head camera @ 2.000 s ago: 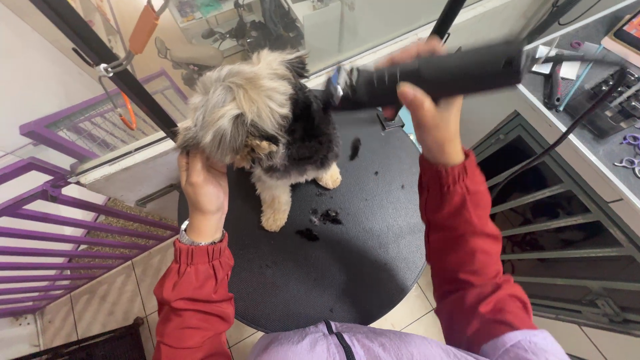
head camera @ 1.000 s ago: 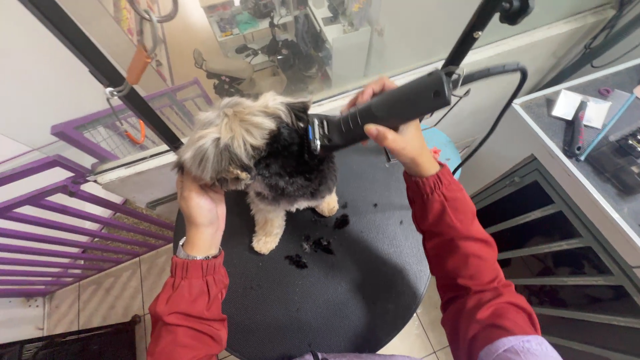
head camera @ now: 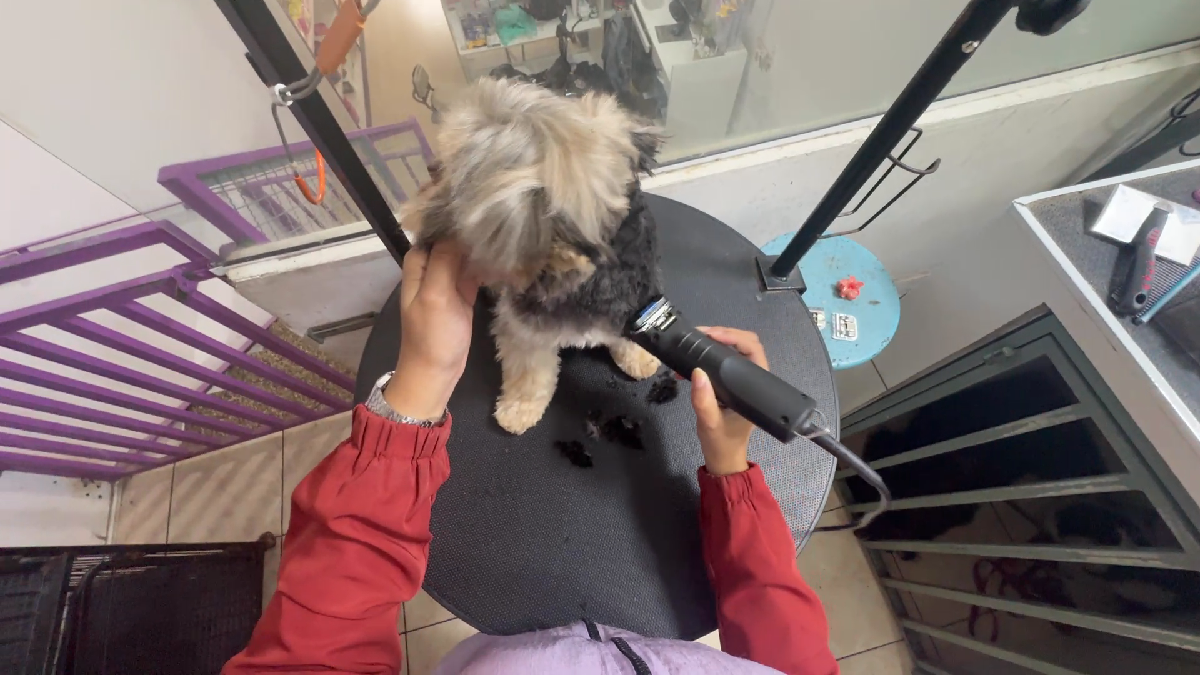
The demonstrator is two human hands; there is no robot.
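A small dog with a shaggy cream-and-grey head and a black body is on a round black grooming table. My left hand cups the side of its head and muzzle; the fingertips are partly hidden in the fur. In my right hand is a black corded electric clipper, its metal blade against the black fur low on the chest, above a front leg. Tufts of cut black hair lie on the table before the dog's paws.
Black posts of a grooming frame rise at both sides, the left one with an orange-handled hook. A blue stool holds clipper blades. Right stands a counter with a grooming comb over a barred cage; left, a purple railing.
My right hand has brought the clipper down from the dog's shoulder and neck area to its lower chest, and the clipper's back end now points down and right. My left hand remains at the head.
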